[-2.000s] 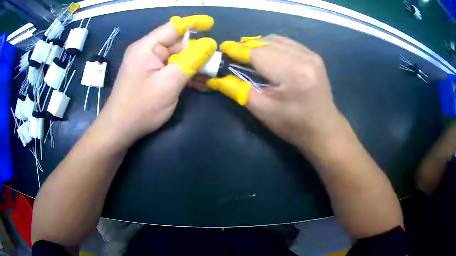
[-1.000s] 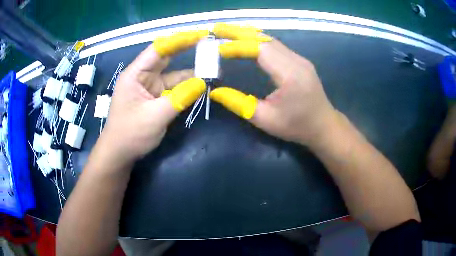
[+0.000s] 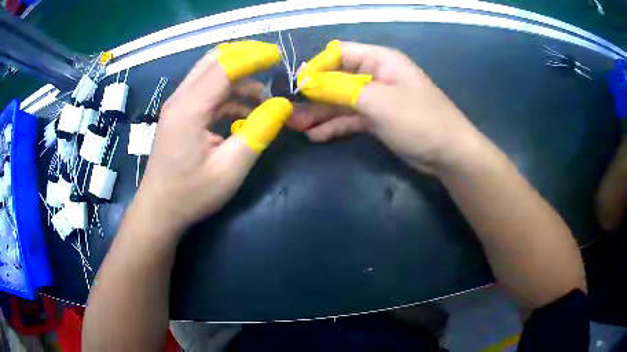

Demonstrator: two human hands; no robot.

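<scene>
A leaded unit is between my two hands. Its dark end shows, with thin silvery lead wires pointing up and away from me; its white body is not clearly visible and the area is blurred. My left hand, with yellow finger cots, holds it from the left between thumb and finger. My right hand, also with yellow cots, closes its fingers at the leads and the unit's right side. A pile of white units with leads lies at the left. A single white unit lies beside my left hand, partly hidden.
A blue bin with white units stands at the far left. A white metal rail borders the green conveyor at the back. A dark leaded part lies at the far right, near another person's arm and a blue bin edge.
The held unit has turned: its white body faced me with the leads pointing down; now the leads point up. My right hand's fingers have closed in at the leads.
</scene>
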